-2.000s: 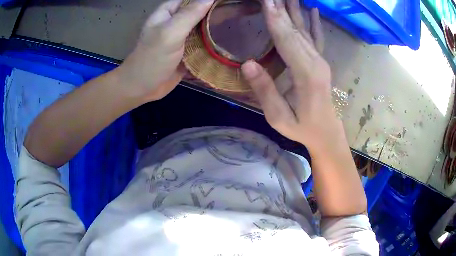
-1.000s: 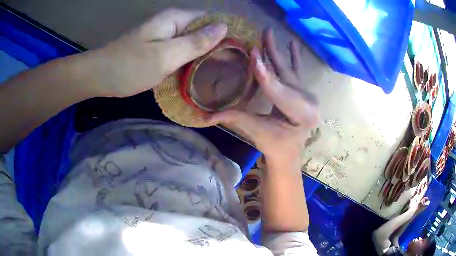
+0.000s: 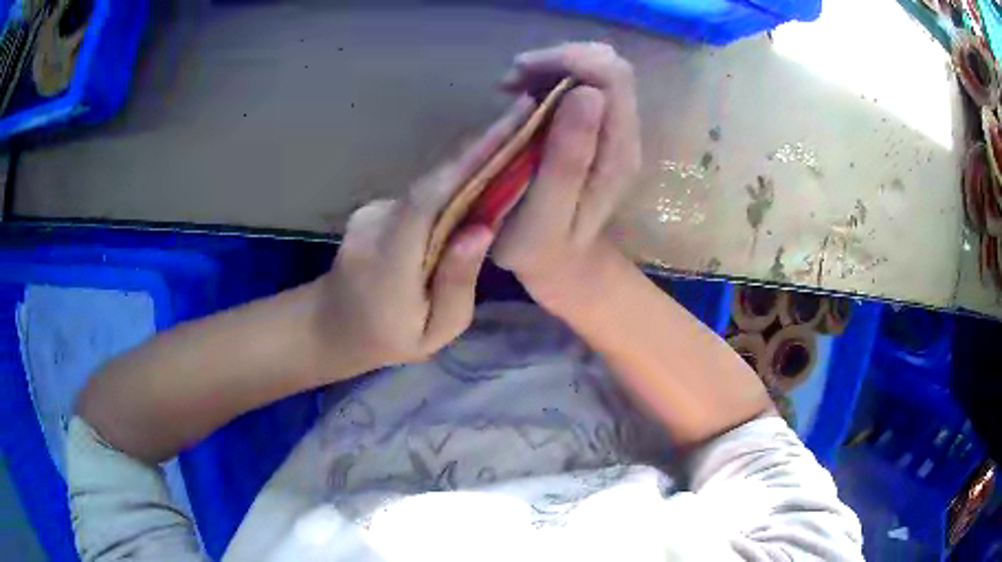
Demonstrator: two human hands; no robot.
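Observation:
A tan woven ring disc (image 3: 445, 225) with a red collar (image 3: 508, 189) is held on edge between my two hands, above the bench's front edge. The disc is seen almost side-on, slanting up to the right, with the red collar on its right face. My left hand (image 3: 401, 269) presses the left face, its thumb at the disc's lower end by the collar. My right hand (image 3: 582, 154) wraps the upper right, fingers bent over the top end. The centre hole is hidden.
The worn bench top (image 3: 275, 121) is stained at right. A blue tray with tan rings (image 3: 99, 99) is at upper left, another blue tray (image 3: 703, 17) at the top. Rings (image 3: 978, 176) pile at far right. Below the edge are a crate of rings (image 3: 791, 357) and a crate with a pale sheet (image 3: 88, 351).
The ring disc has turned from facing the camera to nearly edge-on. My hands have closed flatter around its two faces. The view has shifted, bringing the upper left tray into sight.

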